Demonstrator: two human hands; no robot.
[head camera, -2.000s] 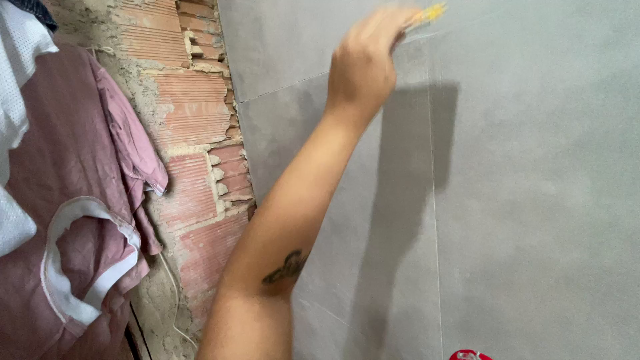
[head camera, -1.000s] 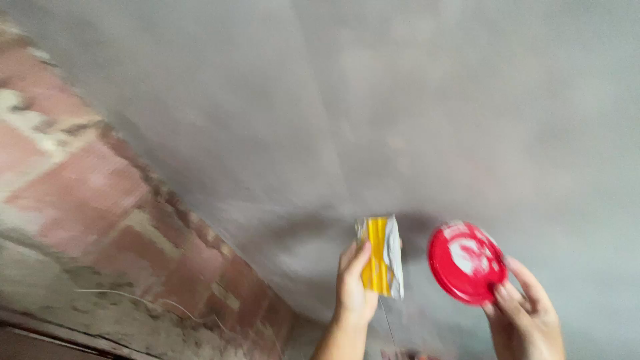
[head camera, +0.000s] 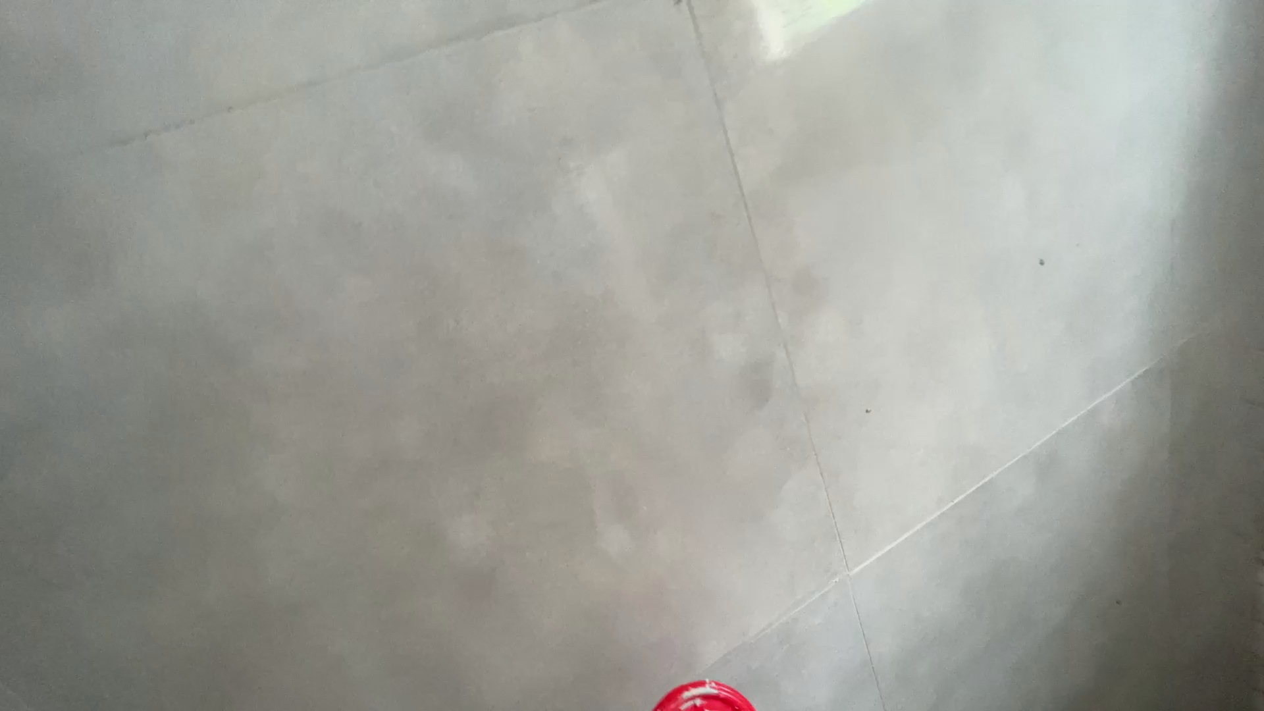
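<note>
Neither my left hand nor my right hand is in view. At the bottom edge, right of centre, the top of a round red lid (head camera: 705, 695) with white smears on its rim pokes into the frame; what holds it is hidden below. Behind it spreads a wall of large grey tiles (head camera: 474, 326). One joint between the tiles has a white line of filler (head camera: 997, 477), which slants up to the right from where the joints cross. The other joints look thin and darker.
A bright patch of light (head camera: 800, 22) lies on the tiles at the top. Shadow (head camera: 1220, 444) darkens the right side of the wall. A few small dark specks dot the tiles.
The view has swung over the tiles, off the brick edge. Both hands, seen one second ago with a yellow spreader and the red lid, are out of frame; only the lid's top shows.
</note>
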